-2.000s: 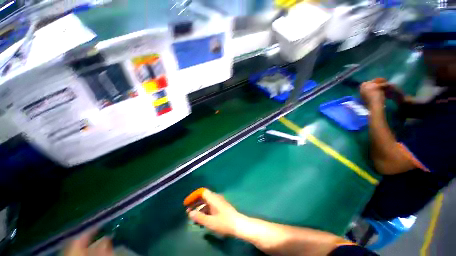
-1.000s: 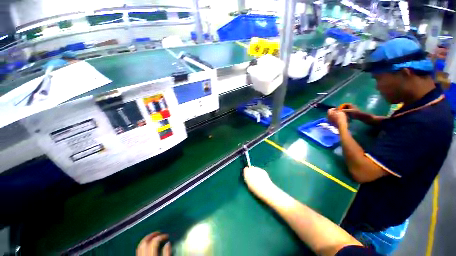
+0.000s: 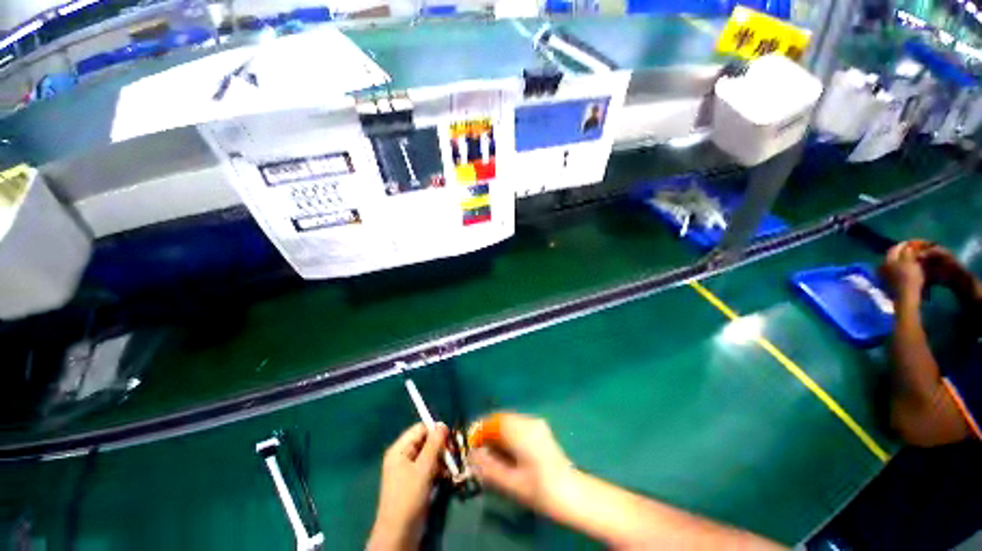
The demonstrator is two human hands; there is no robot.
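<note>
A slim white bar part [image 3: 421, 401] points up towards the rail. My left hand [image 3: 412, 474] grips it near its lower end, with black strands beside it. My right hand [image 3: 524, 461] holds an orange hand tool [image 3: 487, 433] close to the bar's lower end; the tool's working end is mostly hidden. Both hands are close together. A second white bar [image 3: 283, 490] with a block at each end and black strands lies on the green bench to the left of my left hand.
A dark metal-edged rail [image 3: 538, 321] curves across behind the hands. Instruction sheets [image 3: 323, 242] hang beyond it. Blue trays with white pieces stand behind the rail [image 3: 700, 231] and right of the yellow tape [image 3: 851, 307]. A neighbouring person's arm [image 3: 915, 377] is at the right.
The view has swung right and down. My right hand has come back from near the rail to my left hand. My left hand now grips the bar, and the orange tool shows in my right hand.
</note>
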